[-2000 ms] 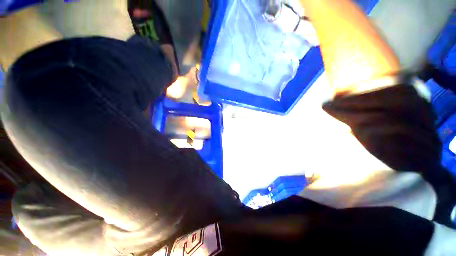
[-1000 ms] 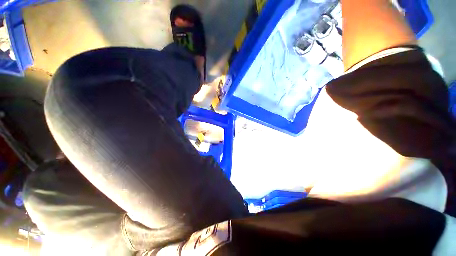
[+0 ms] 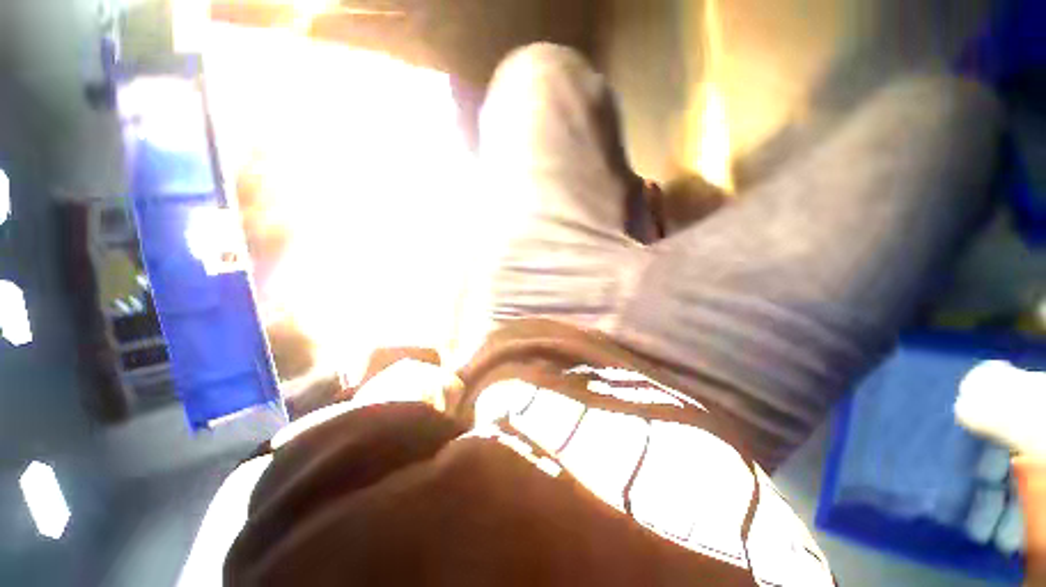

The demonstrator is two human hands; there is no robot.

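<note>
A blue crate (image 3: 906,441) is at the lower right, with a pale liner and a few silver-white fittings (image 3: 992,499) along its right side. My right hand (image 3: 1000,401) seems to be the overexposed white shape over this crate at the right edge, with the orange-lit forearm cut off below it. Its fingers and anything in them cannot be made out. My left sleeve ends at the white glare on the left, and no left hand can be made out there.
A blue crate (image 3: 195,287) with a white label stands on the left beside a glaring white surface (image 3: 356,172). My legs (image 3: 734,252) in grey trousers fill the middle. A dark rack-like item (image 3: 98,304) is at the far left. The picture is blurred.
The view has swung strongly: both my legs and the left-side glare now show. The lined crate has shifted from the upper middle to the lower right, and my right arm to the right edge.
</note>
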